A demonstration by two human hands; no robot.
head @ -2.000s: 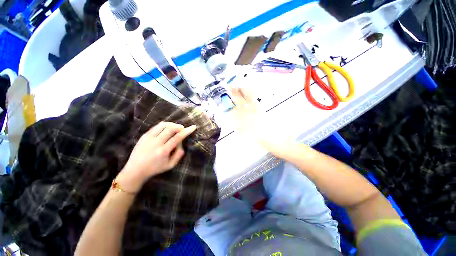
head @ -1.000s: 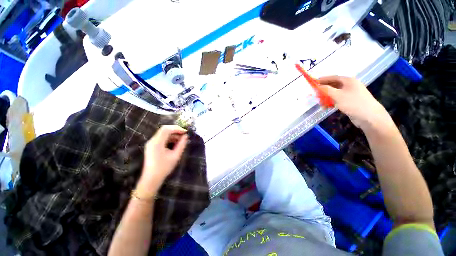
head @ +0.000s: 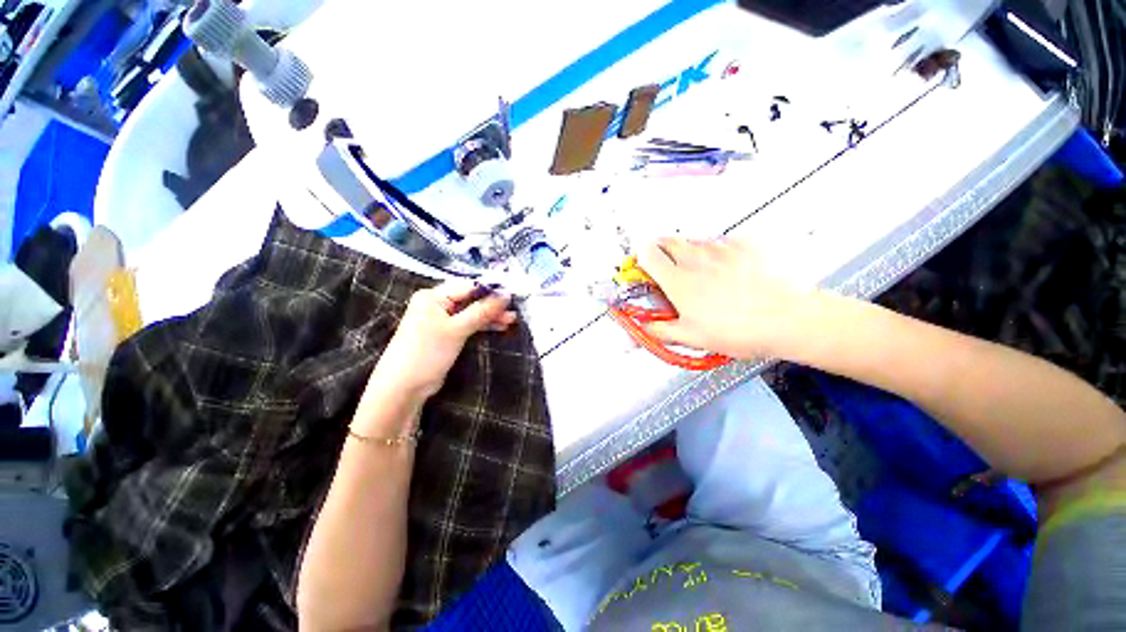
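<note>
A dark plaid garment [head: 253, 370] with thin cream check lines is heaped left of the needle and hangs over the table's front edge. My left hand [head: 445, 327] pinches its upper corner just below the presser foot [head: 540, 257]. My right hand [head: 716, 296] holds the scissors [head: 661, 342] by their red and yellow handles, right of the needle. The blades point left toward the presser foot and my left fingertips; they are too bright and blurred to tell if they touch cloth.
The white machine head with a blue stripe [head: 556, 84] stands behind. Brown pads [head: 580, 138], slim tools [head: 679, 156] and dark thread scraps [head: 850, 127] lie on the machine. A ruler-marked edge [head: 864, 282] runs along the front. Yellow tape [head: 122, 305] is at left.
The scissors lay on the table, then were picked up in my right hand at the right; they have now moved left to the needle area. My left hand stays at the garment's corner.
</note>
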